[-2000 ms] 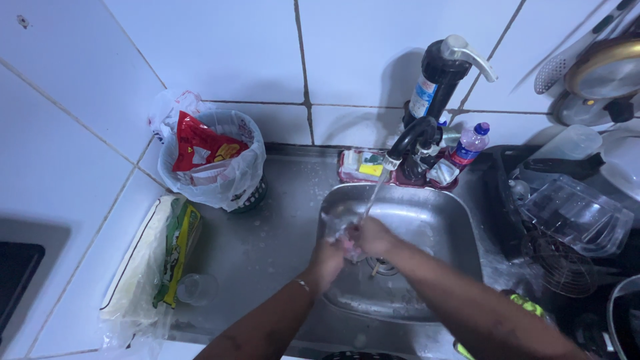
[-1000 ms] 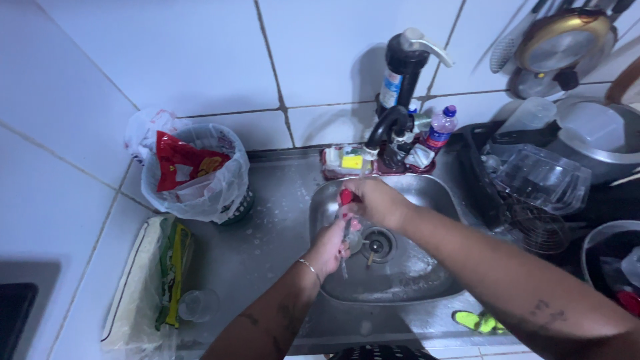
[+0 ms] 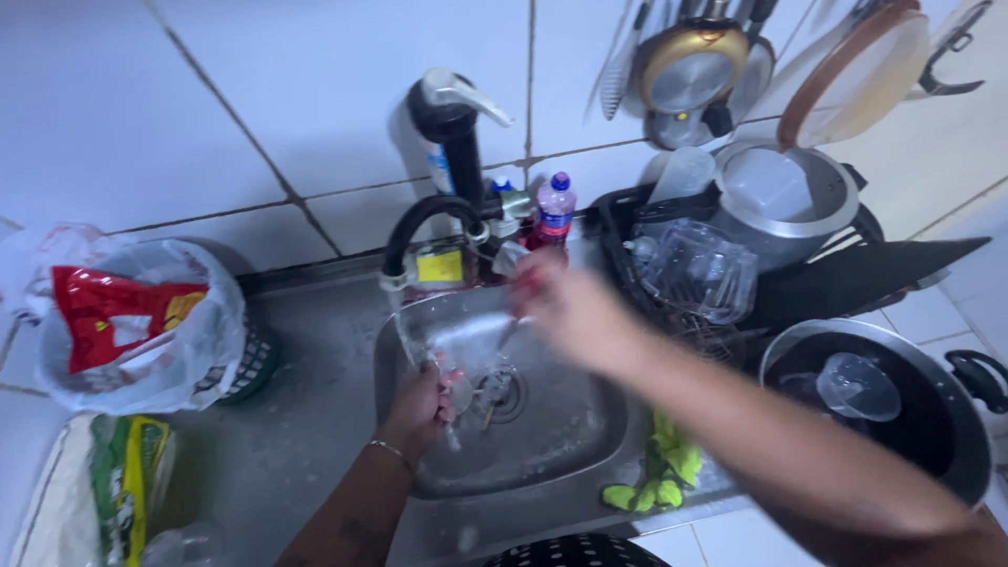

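Note:
Over the left part of the steel sink basin, my left hand is closed around a clear, wet plastic item whose exact kind I cannot tell. Water runs from the black curved faucet spout onto that hand. My right hand, blurred, is raised over the basin's back right edge and grips a small red object; its shape is unclear. Just behind it stands a bottle with a purple cap and red liquid. A yellow sponge lies behind the basin.
A bin with a white bag and a red wrapper stands left. Right are a dish rack with plastic containers, an aluminium pot and a large dark pot. A yellow-green cloth lies near the basin's front right. Pans hang above.
My hands were together over the basin and are now apart. The right hand has moved right with the red object, away from the left hand. The view has shifted right.

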